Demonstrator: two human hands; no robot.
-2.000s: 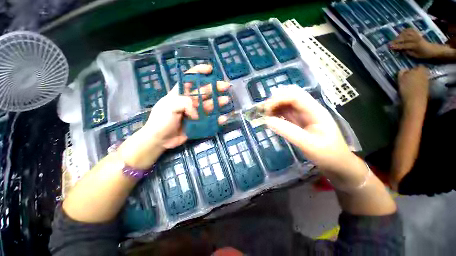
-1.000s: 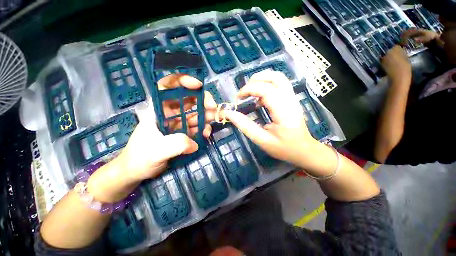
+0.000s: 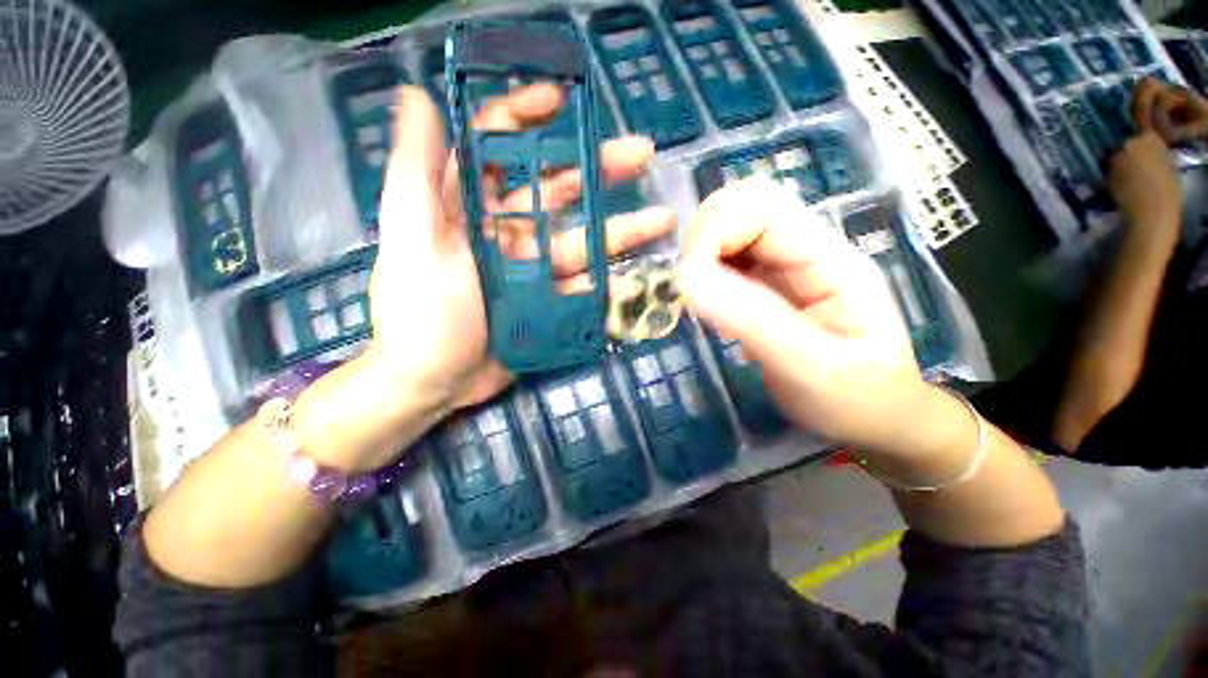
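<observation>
My left hand (image 3: 431,265) holds a dark teal phone housing (image 3: 541,318) above the tray, its solid rounded end towards me; my fingers show through its windows. My right hand (image 3: 808,305), just right of it, pinches a small yellowish looped adhesive gasket (image 3: 645,302) between thumb and fingertips, beside the housing's solid end. Whether the gasket touches the housing or my left fingertips is unclear. The clear blister tray (image 3: 311,172) below holds many more housings. The housing at the tray's left (image 3: 212,199) bears a yellowish gasket on its near end.
A white round fan (image 3: 53,113) stands at the far left. Perforated die-cut sheets (image 3: 914,133) stick out from the tray's right side, and another strip (image 3: 156,397) at its left. At the right, another person's hands (image 3: 1150,146) are over a second tray of housings (image 3: 1047,80).
The held housing has turned from a tilted pose to lying flatter, solid end in full view. My left thumb has lifted off its face. The gasket now shows beside that end in my right fingers.
</observation>
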